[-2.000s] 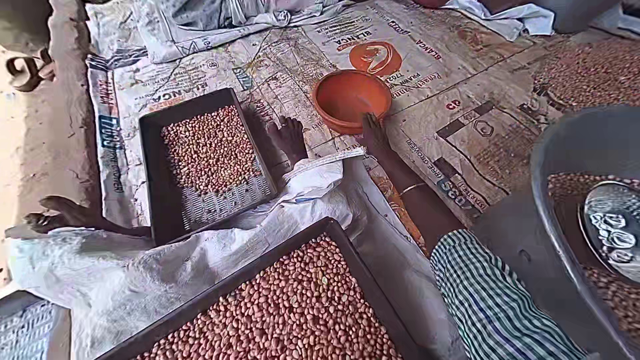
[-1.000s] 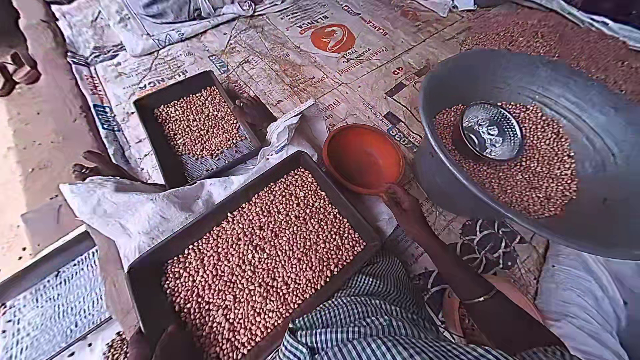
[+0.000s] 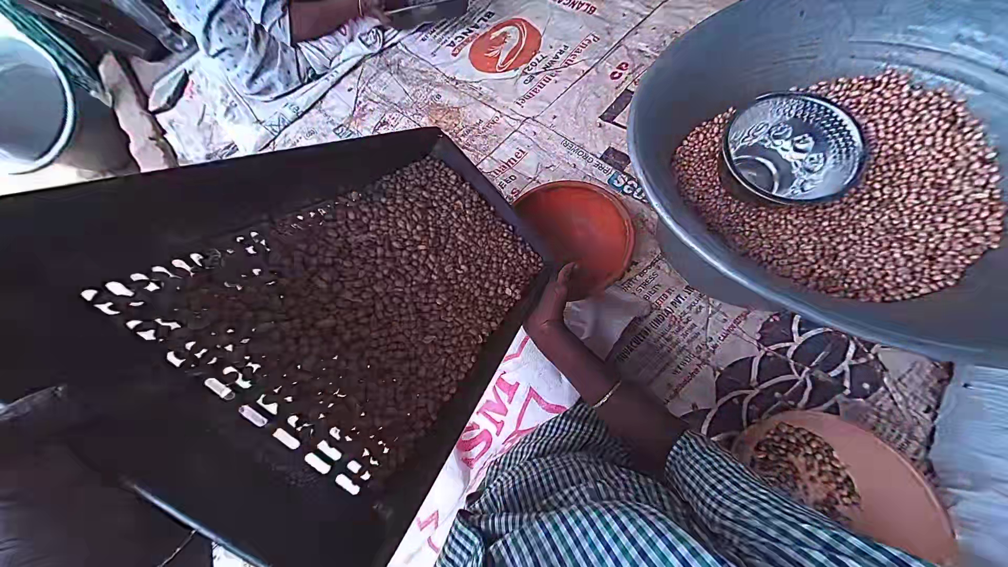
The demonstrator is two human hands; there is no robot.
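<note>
A dark slotted sieve tray (image 3: 457, 417) fills the left and middle of the view, tilted, its left part raised close to the camera. Reddish-brown nuts or beans (image 3: 409, 252) lie heaped toward its right end, while light shows through bare slots on the left. My right hand (image 3: 551, 303) grips the tray's right corner, thumb up, right beside an orange bowl (image 3: 579, 232) with nothing visible in it. My left hand cannot be made out; the lower left is too dark. To the right, a large grey metal basin (image 3: 701, 252) holds more of the nuts or beans, with a metal bowl (image 3: 794, 150) resting on them.
Printed sacking (image 3: 551, 110) covers the ground. At lower right a shallow orange-brown dish (image 3: 898, 488) holds darker pieces. Another person's clothed leg (image 3: 244, 47) and hand are at the top left, near a round metal vessel (image 3: 31, 110) at the edge.
My right hand has gone from the orange bowl's rim to the corner of the sieve tray. The tray, flatter a second ago, is now lifted and tilted. The view has shifted.
</note>
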